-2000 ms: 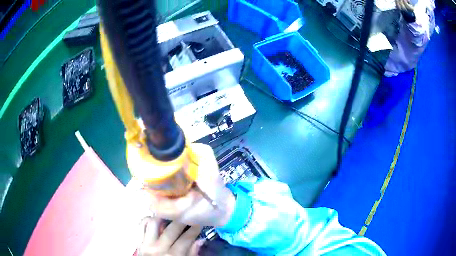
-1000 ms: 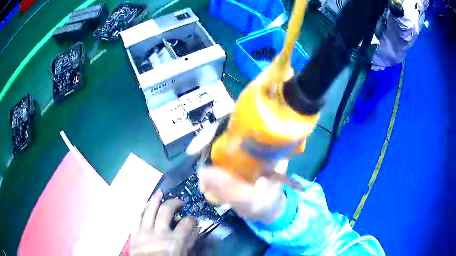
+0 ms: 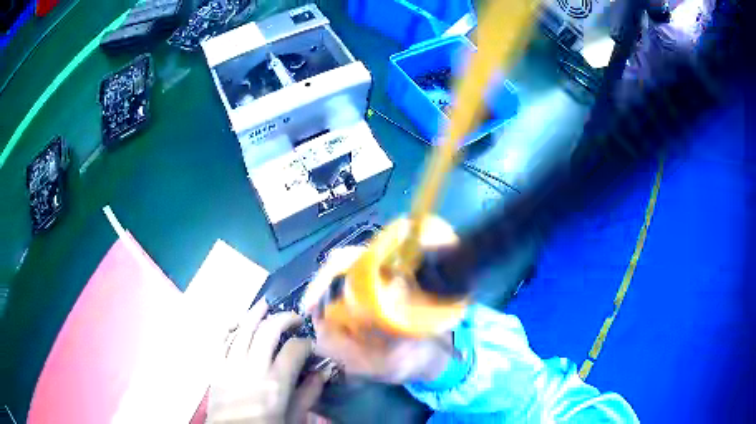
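Observation:
My right hand [image 3: 373, 348], blurred, is closed around the yellow-orange electric screwdriver [image 3: 398, 290] and holds it upright over the circuit board [image 3: 290, 327]. The screwdriver's tip is hidden. The board lies in front of me and is mostly covered by my hands. My left hand [image 3: 257, 373] is at the board's left side with its fingers spread and bent on it. Whether it grips the edge is hidden. Part of the dark fixture [image 3: 302, 269] shows just beyond the hands.
A white screw feeder [image 3: 307, 116] stands ahead, with a blue parts bin [image 3: 406, 91] to its right. Boards in black housings [image 3: 126, 99] lie at left. A pink-red sheet [image 3: 99, 331] and white paper [image 3: 224, 281] lie left of the fixture. The black cable [image 3: 572, 182] crosses the right side.
The screwdriver and my right hand have moved from over the board's right side down and left onto the board. My left hand stays at the board's left side.

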